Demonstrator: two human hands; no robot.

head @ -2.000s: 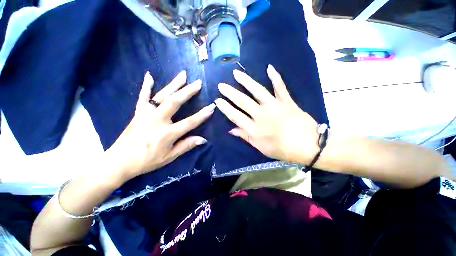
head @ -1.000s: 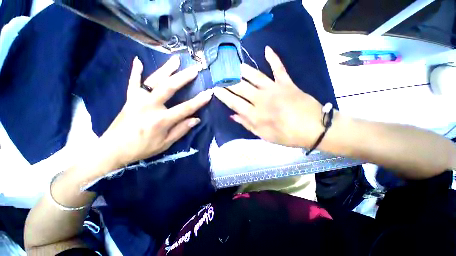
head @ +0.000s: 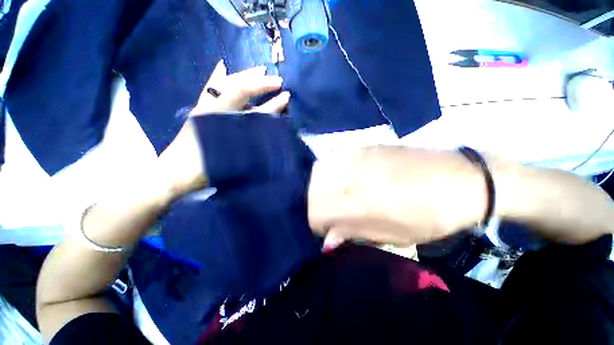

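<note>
A large navy garment panel (head: 363, 74) lies under the sewing machine head (head: 269, 10), with the metal presser foot (head: 275, 42) on it left of the blue-grey cylinder (head: 310, 27). My left hand (head: 239, 94) lies on the panel just in front of the foot, partly covered by a folded navy flap (head: 249, 151). Its thumb and forefinger are near the seam; whether they pinch cloth is unclear. My right hand (head: 363, 202) is blurred at the flap's right side near my lap. Its fingers are mostly hidden behind the cloth, so its grip cannot be told.
Two marking pens (head: 488, 59), blue and pink, lie on the white table (head: 512, 124) at the right. A round white object (head: 589, 96) is at the far right. More navy cloth (head: 60, 87) lies at the left. A pale thread edge (head: 360, 74) runs down the panel.
My right hand has moved from beside the presser foot down towards my lap. The front part of the navy cloth is now folded up over my left wrist. The panel's near right edge lies further back.
</note>
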